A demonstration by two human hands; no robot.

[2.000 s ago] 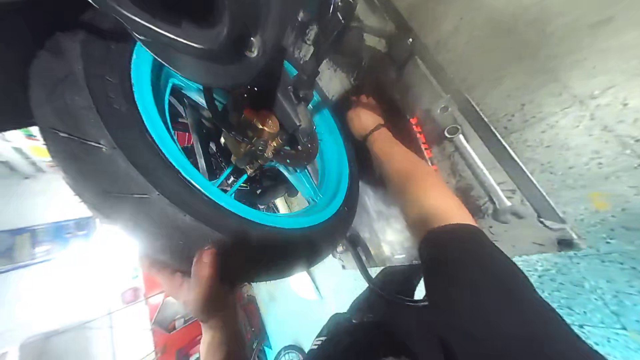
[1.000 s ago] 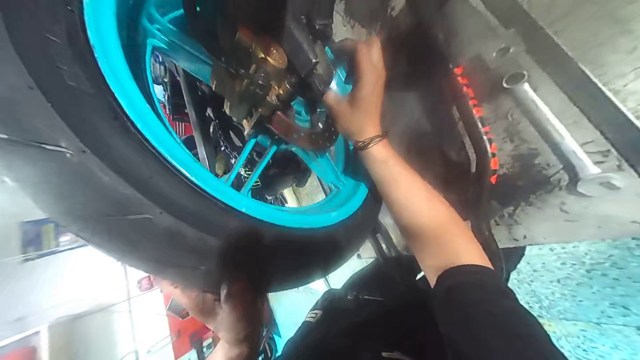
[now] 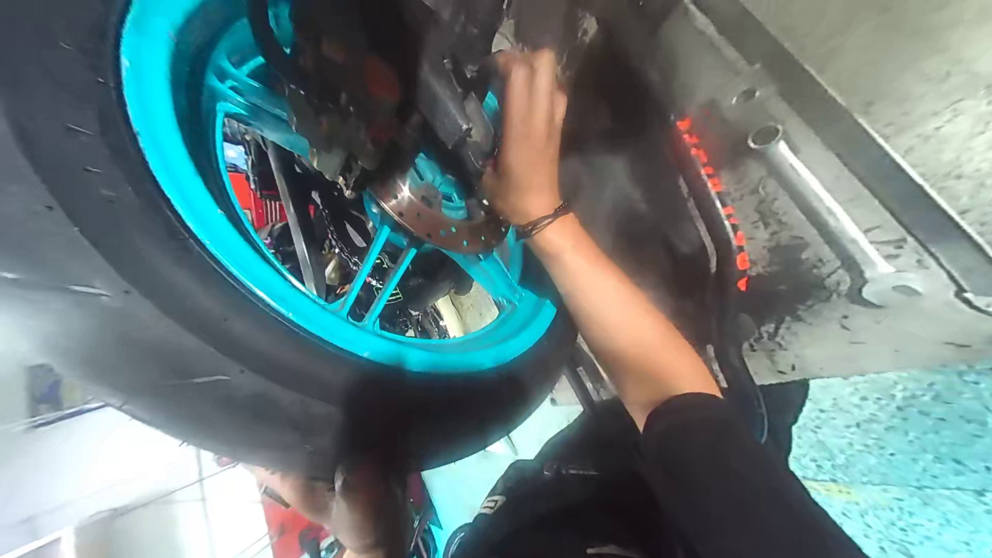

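A motorcycle wheel with a turquoise rim (image 3: pixel 403 353) and black tyre (image 3: pixel 256 341) fills the left and middle. My left hand (image 3: pixel 337 500) is at the tyre's lower edge, its thumb against the rubber and the other fingers partly hidden. My right hand (image 3: pixel 531 136), with a thin dark band at the wrist, reaches up to a dark metal part (image 3: pixel 457 112) beside the hub. Its fingers lie close together, their tips against dark parts, and whether it grips anything is unclear. A drilled brake disc (image 3: pixel 442 221) shows left of that wrist.
A combination wrench (image 3: pixel 833 209) lies on the metal plate (image 3: pixel 821 341) at right, inside a raised metal edge (image 3: pixel 868 143). A dark hose or bar (image 3: pixel 725 310) runs beside a red-marked strip (image 3: pixel 717 190). Red objects (image 3: pixel 287 527) stand at lower left, partly behind my left hand.
The wheel appears nearer, as the view has shifted. My right hand's fingers, spread one second ago, are now closer together and reach up along the dark part. My left hand remains at the tyre.
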